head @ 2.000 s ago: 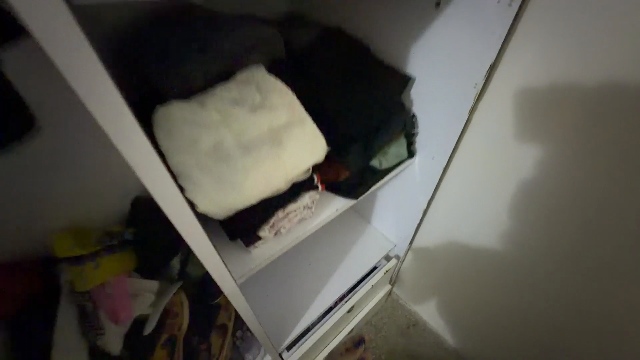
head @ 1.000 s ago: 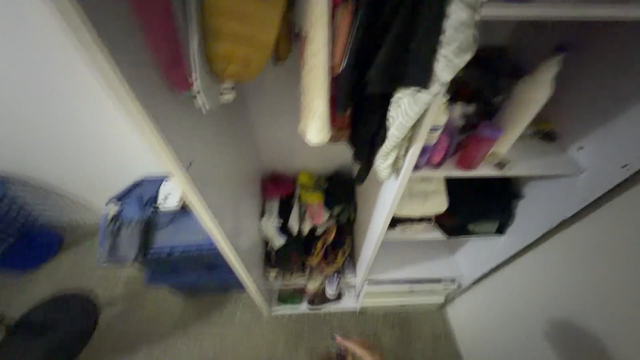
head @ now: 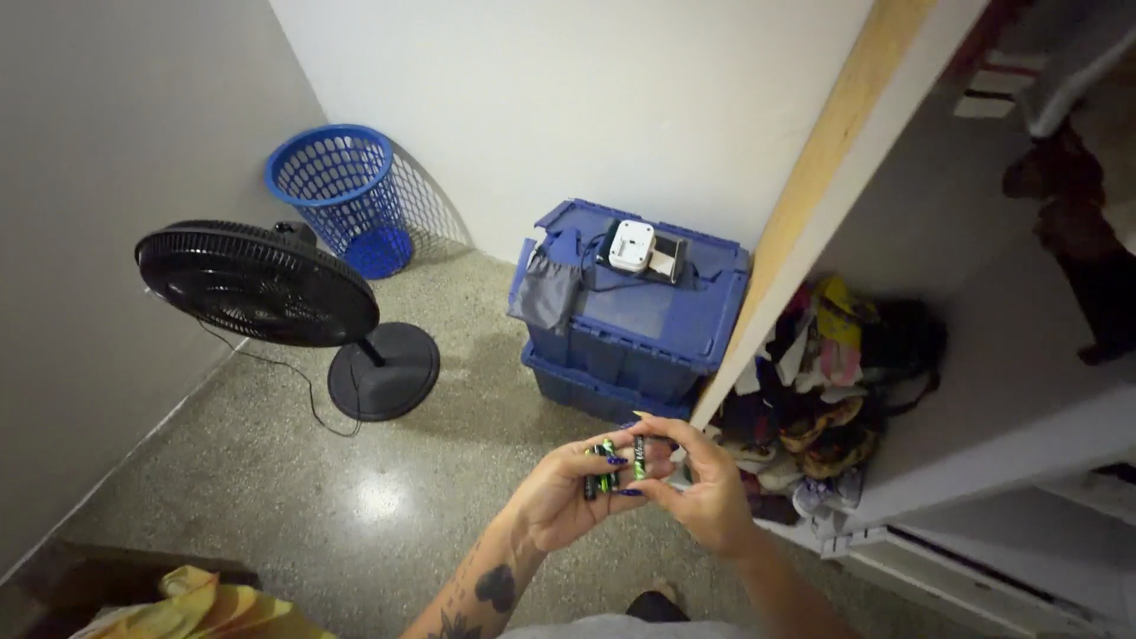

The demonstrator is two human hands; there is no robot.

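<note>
Several small green-and-black batteries [head: 602,470] lie in my left hand [head: 568,497], pinned against the palm by the thumb. With thumb and fingertips, my right hand [head: 701,484] grips one more battery [head: 639,457] at its two ends, just over the fingers of my left hand. Both hands are low in the middle of the head view, above the speckled floor. Past them, a white charger-like device [head: 632,246] rests on a lidded blue plastic tote [head: 621,311], beside a grey drawstring pouch [head: 547,291].
A black pedestal fan [head: 257,284] stands at left, its cord along the floor. Behind it is a blue laundry basket [head: 333,169]. On the right, an open closet [head: 825,204] holds piled clothes and shoes [head: 825,390]. Yellow patterned cloth [head: 200,603] lies at lower left.
The view has swung from the closet shelves to the blue tote and fan. Both my hands now show, with batteries; one second ago only part of a hand showed at the bottom edge.
</note>
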